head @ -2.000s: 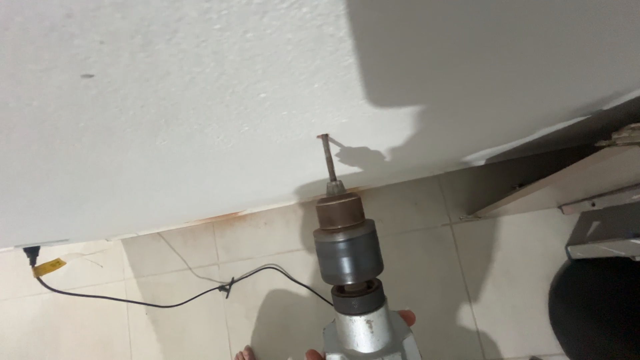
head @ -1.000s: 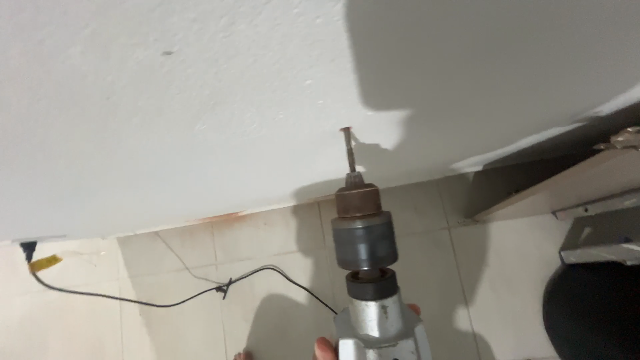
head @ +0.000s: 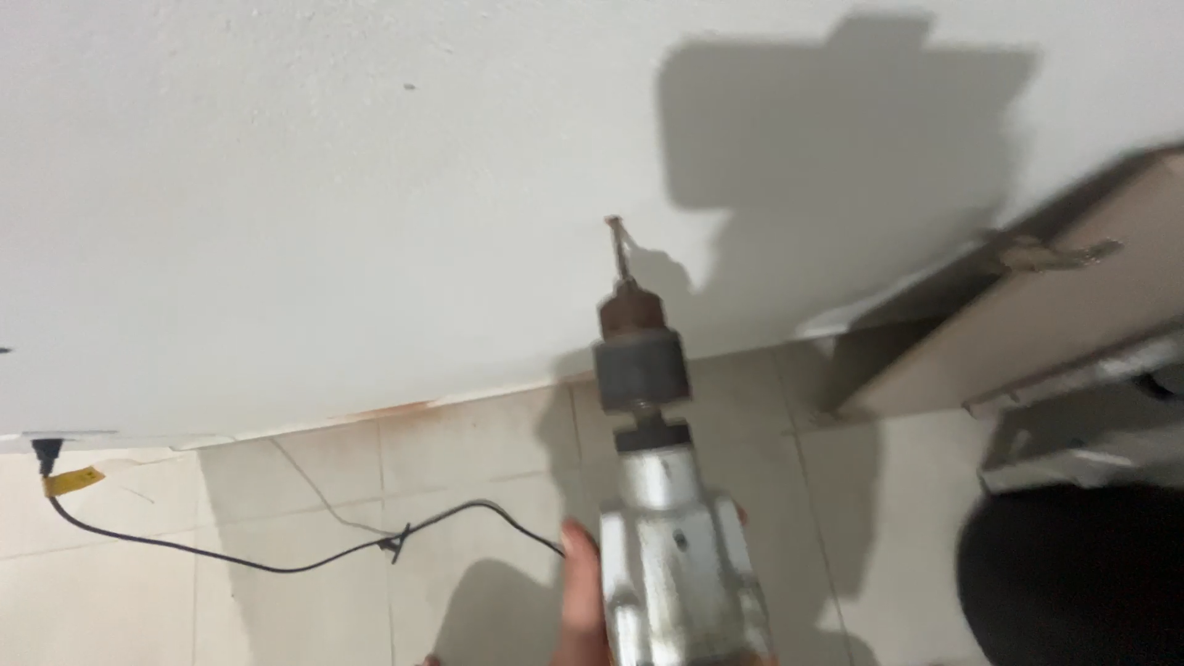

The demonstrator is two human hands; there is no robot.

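Note:
A silver-bodied rotary drill (head: 680,564) points away from me at the white wall (head: 370,231). Its thin drill bit (head: 621,250) meets the wall at the tip, where a small reddish mark shows; whether the bit is turning cannot be told. Behind the bit come a brown, rusty-looking front piece and a dark chuck collar (head: 643,370). What looks like my left hand (head: 583,597) is closed around the drill's body, with a thumb on the left side and a fingertip just showing on the right. My right hand is not visible, and the drill's rear lies outside the view.
A black cord (head: 277,566) with a yellow tag (head: 76,481) runs from a plug (head: 46,453) low on the wall across the tiled floor (head: 481,536). At right stand a leaning board (head: 1045,324), a metal frame (head: 1091,462) and a round black object (head: 1073,573).
The view has shifted. More of the drill's body and of the hand on its left side shows now. The bit's tip is at the wall in every frame.

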